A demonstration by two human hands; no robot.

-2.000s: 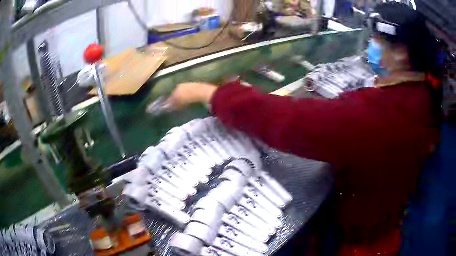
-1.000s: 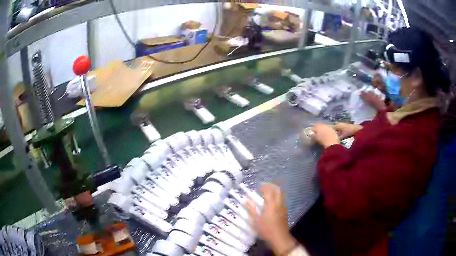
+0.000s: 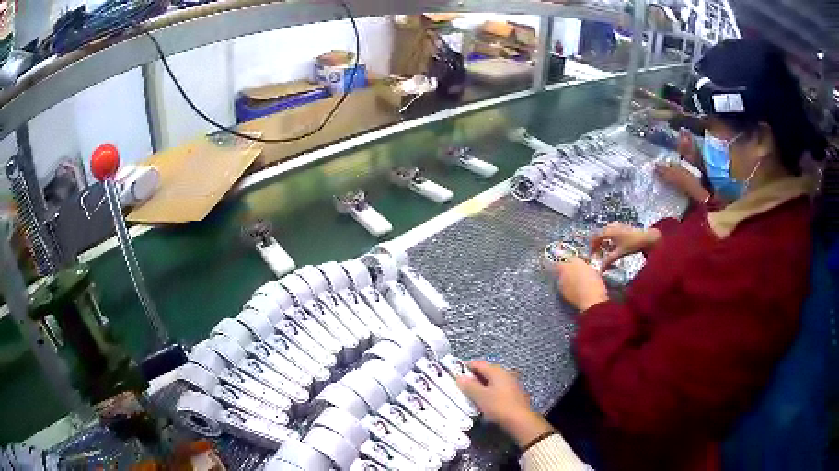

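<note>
White handheld fans [image 3: 262, 354] lie in overlapping rows on the bench, ringed heads up and left, handles towards the lower right. A nearer row of white fans [image 3: 409, 405] lies beside them. My right hand [image 3: 497, 394] comes in from the bottom edge. Its fingertips are on the handle of the fan at the right end of the nearer row and seem to pinch it. That fan still lies in the row. My left hand is not in view.
A green press [image 3: 78, 322] with a red-knobbed lever [image 3: 133, 253] stands at left, its orange fixture [image 3: 198, 457] cut off below. Single fans lie on the green conveyor [image 3: 313, 248] behind. A coworker in dark red [image 3: 699, 313] handles a small part at right, beside another fan group [image 3: 570, 175].
My right hand was absent two seconds ago, then spread beside the nearer row; now its fingers are on the end fan. The coworker's arm has drawn back from the conveyor. The view has shifted.
</note>
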